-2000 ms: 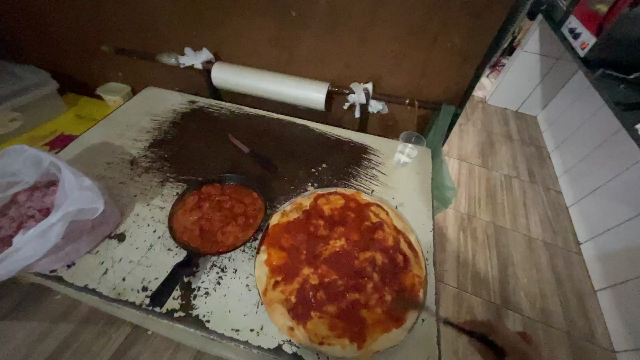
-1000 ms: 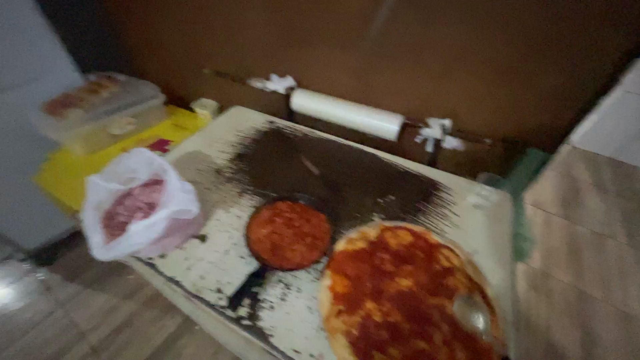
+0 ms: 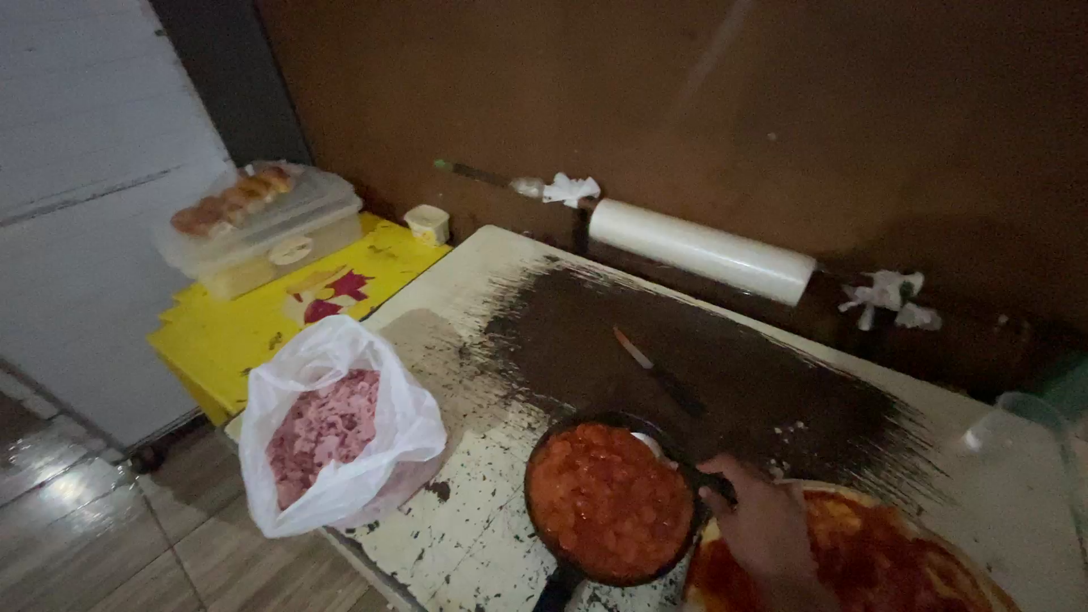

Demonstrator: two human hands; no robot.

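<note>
My right hand [image 3: 756, 518] reaches over the sauced pizza [image 3: 884, 561] from the bottom edge. Its fingers are closed around the dark handle of a utensil at the right rim of a black frying pan [image 3: 552, 586]; a pale, shiny part of the utensil shows at the pan's upper right. Chunky red sauce [image 3: 608, 501] fills the pan. Beyond it lies a knife [image 3: 654, 370] with a dark handle and a red-stained tip. A white plastic bag [image 3: 408, 433] of shredded pink meat [image 3: 327, 433] stands open at the left. My left hand is out of view.
The worn tabletop [image 3: 467, 518] meets a brown wall with a white plastic roll [image 3: 701, 251] along it. Plastic containers [image 3: 280, 246] and a small tub [image 3: 427, 224] stand on a yellow surface [image 3: 221, 340] at the left. A clear cup [image 3: 1024, 425] is at the right edge.
The view has swung left. My right hand has come to the pan's right rim with the utensil, whose shiny end lay over the pizza a second ago.
</note>
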